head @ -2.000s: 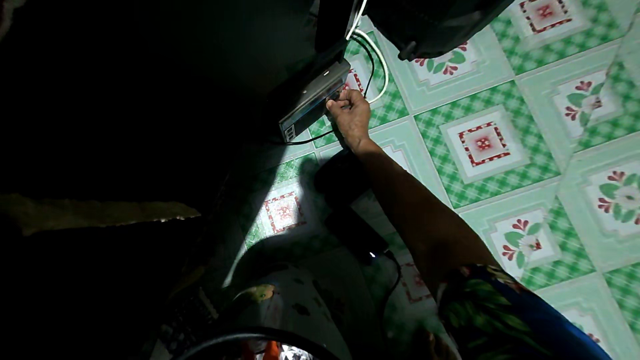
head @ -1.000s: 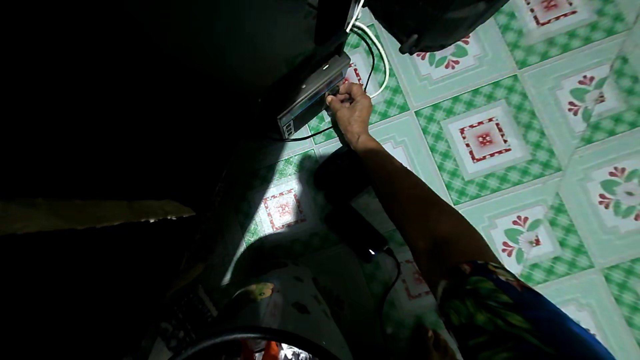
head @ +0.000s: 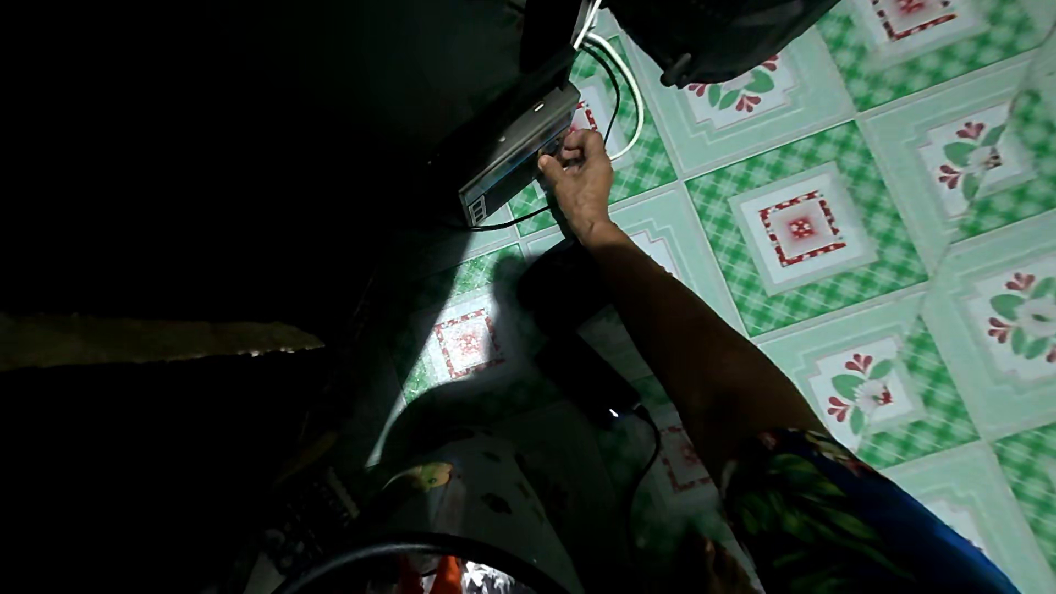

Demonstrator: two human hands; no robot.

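Note:
My right hand (head: 584,180) reaches from the lower right to a grey, box-shaped electronic device (head: 520,148) near the top middle. Its thumb and fingers are bent together at the front side of the device, at something small and dark that I cannot make out. A thin black cable (head: 516,221) passes below the device, close under the wrist. A white cable (head: 634,91) curves over the floor behind the hand. My left hand is out of view.
Dark bag-like object (head: 726,37) at the top. Below the forearm, a black adapter-like box (head: 590,379) with a small light and a cord lies on patterned green tiles (head: 804,231). A round dark rim (head: 429,540) stands at the bottom; the left side is deep in shadow.

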